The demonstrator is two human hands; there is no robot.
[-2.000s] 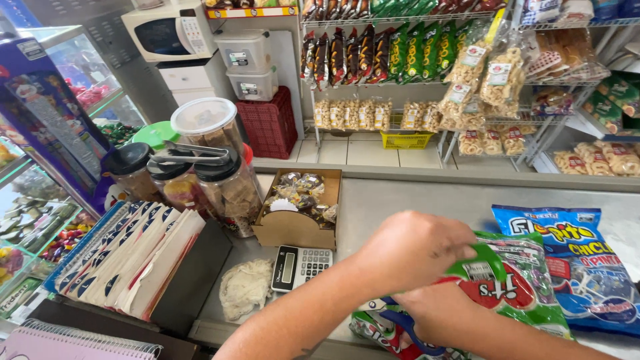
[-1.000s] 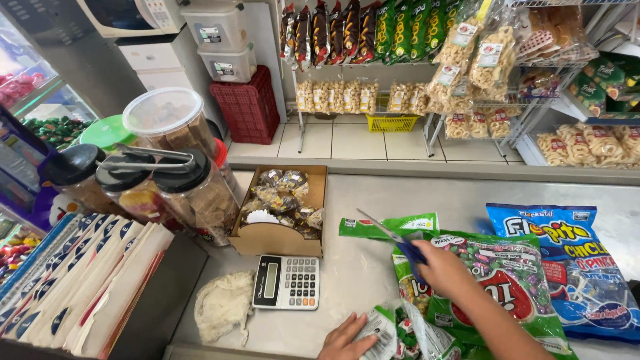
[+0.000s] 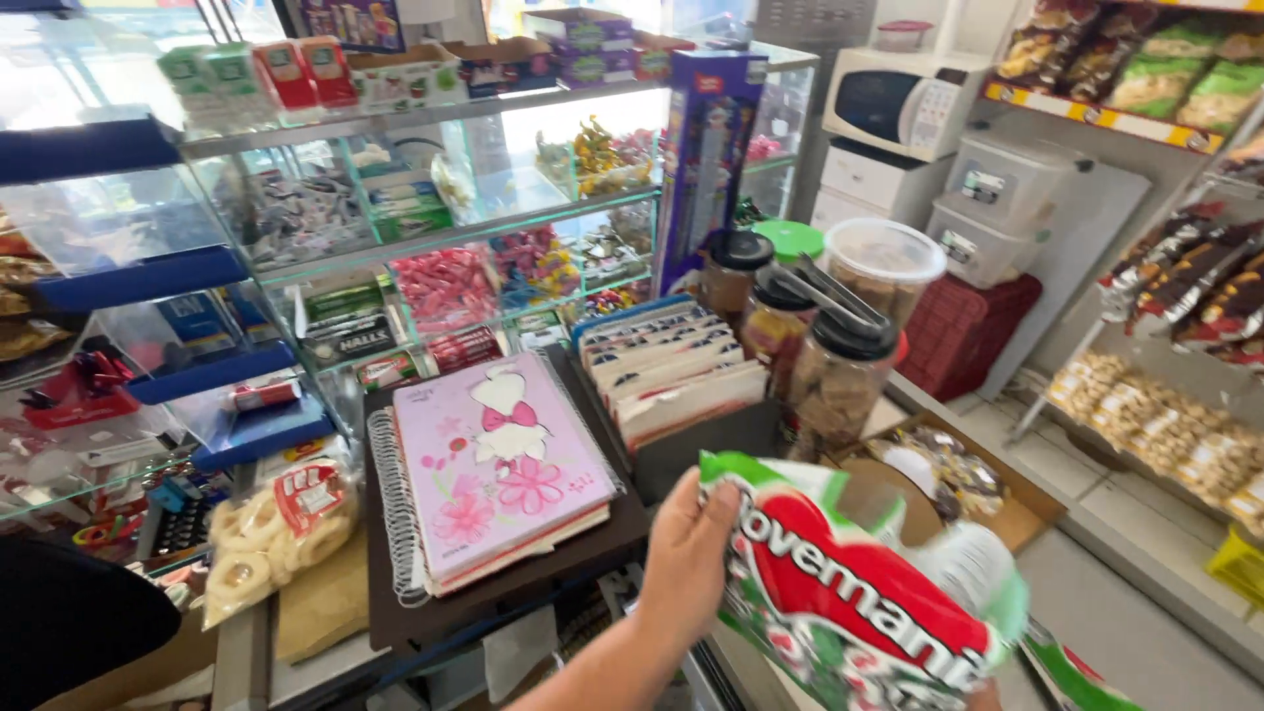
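Note:
My left hand (image 3: pixel 691 548) grips the upper left corner of a green, white and red candy bag (image 3: pixel 859 583), thumb on its front. The bag is held tilted over the counter, and its top edge looks loose and parted. Of my right hand (image 3: pixel 985 695) only a bit of skin shows at the bag's lower right edge; the rest is hidden, so its hold is unclear. Part of another green and red package (image 3: pixel 1071 671) lies on the counter to the right.
A spiral notebook (image 3: pixel 504 464) and a file box of envelopes (image 3: pixel 681 380) stand left of the bag. Lidded jars (image 3: pixel 839 380) with tongs (image 3: pixel 829 296) on top and an open cardboard box (image 3: pixel 1037 518) of wrapped sweets are beyond it. Glass candy shelves (image 3: pixel 444 242) line the left.
The view has swung far to the left. My left hand, earlier resting on a green and white package, now holds a bag up. The scissors my right hand held one second ago are out of sight.

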